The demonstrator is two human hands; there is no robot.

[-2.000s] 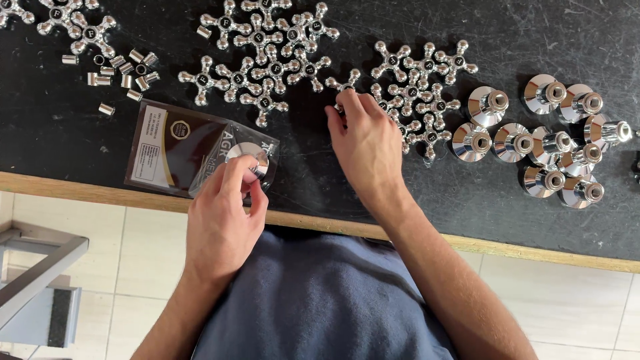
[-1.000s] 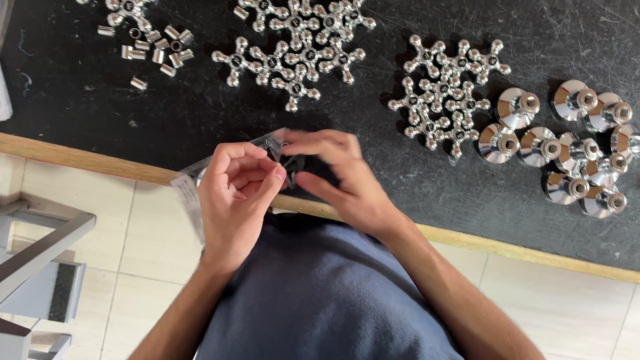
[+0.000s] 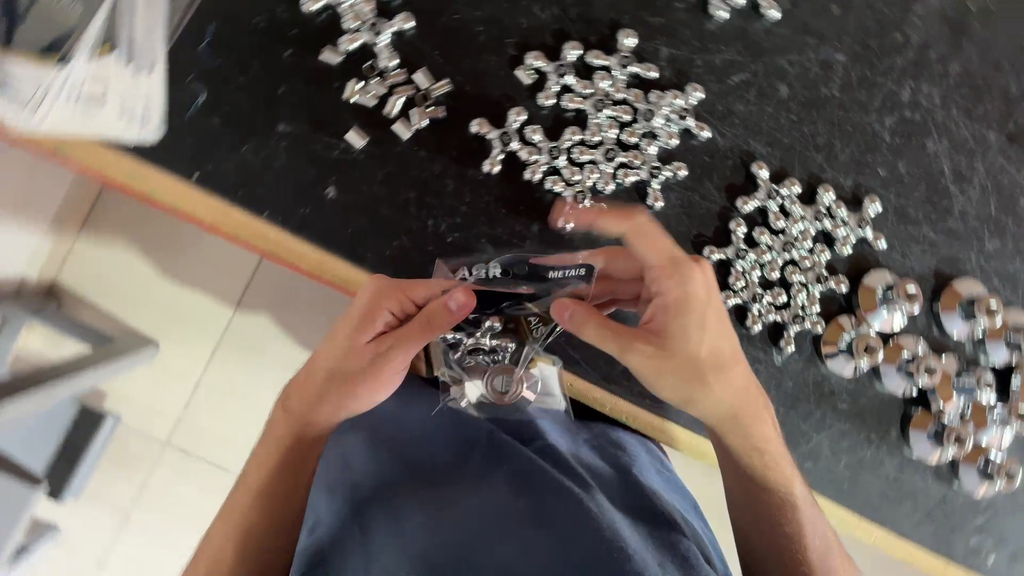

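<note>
A clear plastic package (image 3: 552, 380) with a dark printed header hangs between my hands, just over the table's near edge. Inside it show a chrome cross handle (image 3: 480, 344) and a round chrome flange (image 3: 508, 384). My left hand (image 3: 392, 336) pinches the package's upper left side between thumb and fingers. At its upper right, my right hand (image 3: 656, 304) has the thumb and some fingers on the plastic, while the blurred index finger reaches out above, near the chrome cross handles (image 3: 600, 120) lying on the table.
On the black tabletop (image 3: 320, 184) lie short chrome sleeves (image 3: 400, 100), another group of cross handles (image 3: 792, 248) and chrome flanges (image 3: 936, 376) at right. Clear plastic packaging (image 3: 96, 80) sits at upper left. A wooden edge (image 3: 240, 224) borders the table; a grey metal frame (image 3: 72, 352) stands below.
Two seconds ago the package lay flat on the table; now it is held up between both hands. My right hand has moved from the cross handles to the package. The view has turned and shifted.
</note>
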